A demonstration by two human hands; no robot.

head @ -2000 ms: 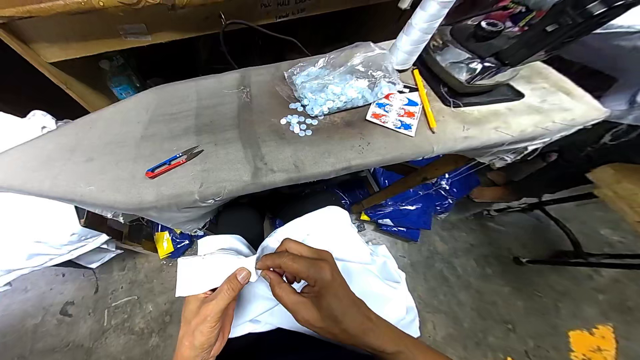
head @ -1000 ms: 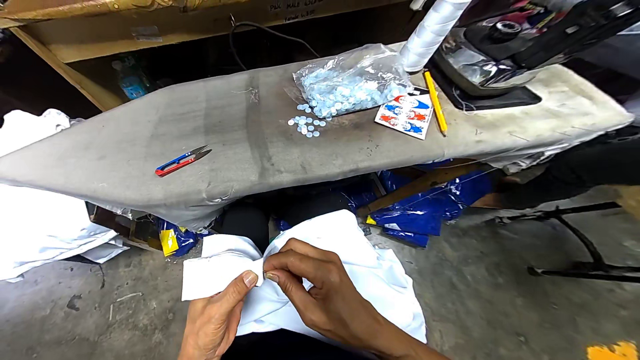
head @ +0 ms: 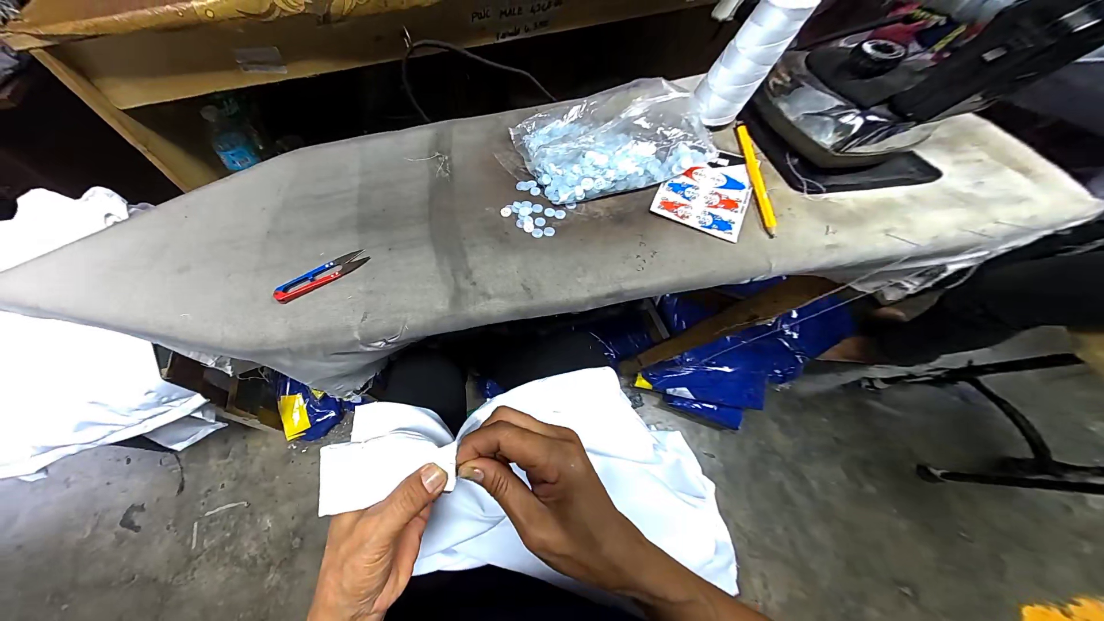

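A white cloth garment [head: 604,457] lies across my lap. My left hand [head: 379,535] pinches a folded, band-like part of it, thumb on top. Close against that thumb, my right hand [head: 535,492] has its thumb and index finger pinched together at the band's edge; whether a needle or thread is between them cannot be told. On the grey padded board beyond lie thread snips [head: 321,276] with red and blue handles. Pale blue buttons [head: 536,219] are scattered beside a clear plastic bag of buttons [head: 604,151]. A printed card [head: 703,203] and a yellow pencil-like stick [head: 756,181] are right of them.
The ironing board [head: 388,216] spans the view in front of me. A cone of white thread [head: 750,60] and a clothes iron [head: 862,103] stand at its right. White cloth [head: 78,388] hangs at the left. Blue plastic packets [head: 733,371] lie below; a metal stand [head: 1018,431] is right.
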